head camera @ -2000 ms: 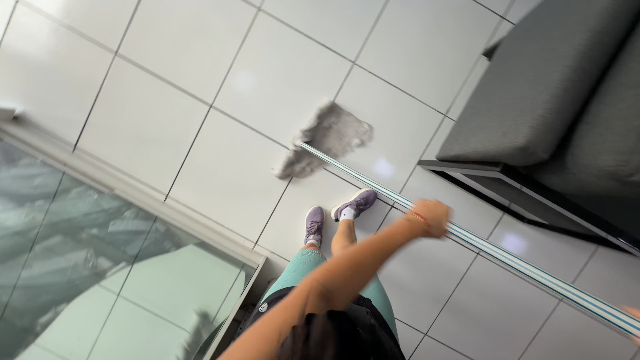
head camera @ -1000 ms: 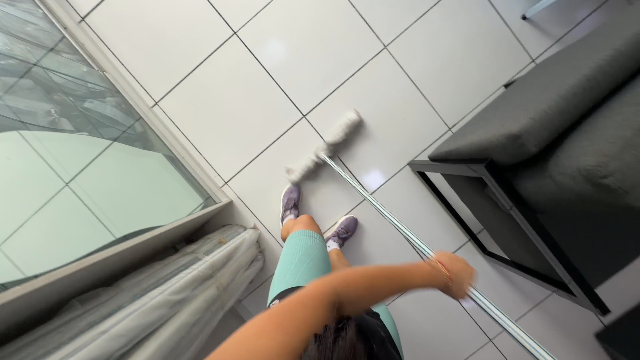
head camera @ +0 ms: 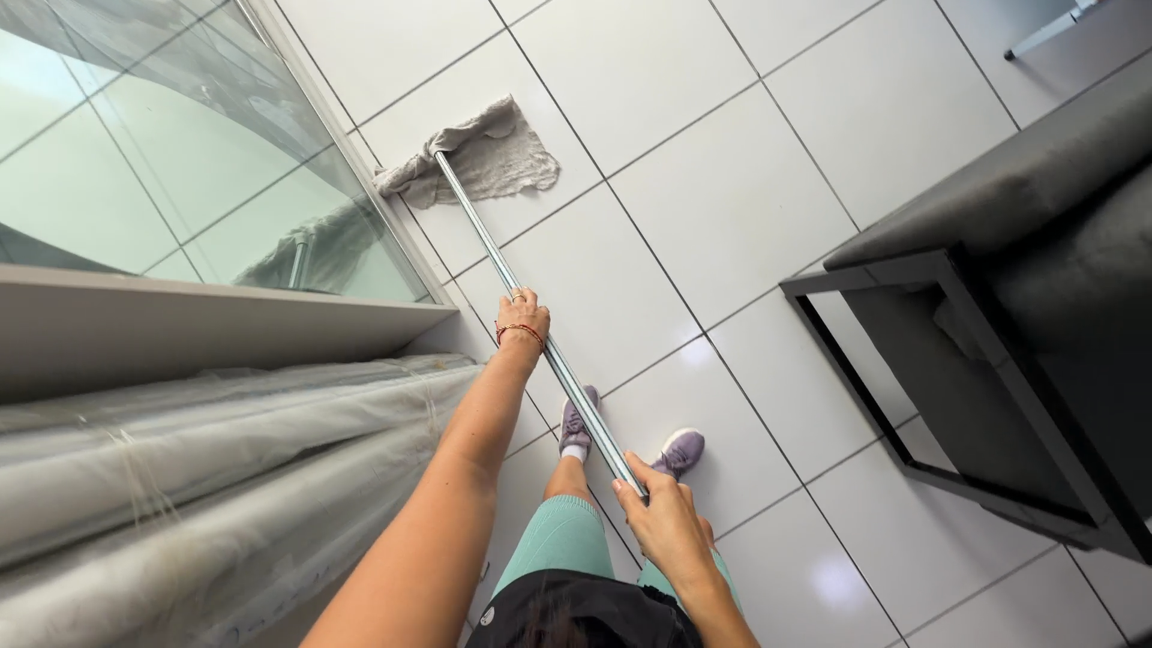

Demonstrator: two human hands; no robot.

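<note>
A striped metal pole (head camera: pixel 486 238) runs down from a grey floor cloth (head camera: pixel 499 157) that lies spread on the tiles at the upper left. My left hand (head camera: pixel 522 319), with a red bracelet and a ring, grips the pole partway along. Near the pole's lower end, my right hand (head camera: pixel 661 508) is closed around it, thumb toward the tip. The cloth is wrapped around the pole's far end, which hides the head beneath it. One end of the cloth touches the base of the glass-fronted cabinet (head camera: pixel 378 315).
Plastic-wrapped rolls (head camera: pixel 225 486) lie at the lower left, below the cabinet's ledge. A dark grey sofa (head camera: pixel 999 198) with a black metal frame (head camera: pixel 864 387) stands on the right. My purple shoes (head camera: pixel 681 452) are on the tiles. A furniture leg (head camera: pixel 1044 36) shows at the top right.
The cloth has moved to the cabinet's base and now lies spread out; a second ago it was bunched. My right hand has come into view on the pole. The view has shifted.
</note>
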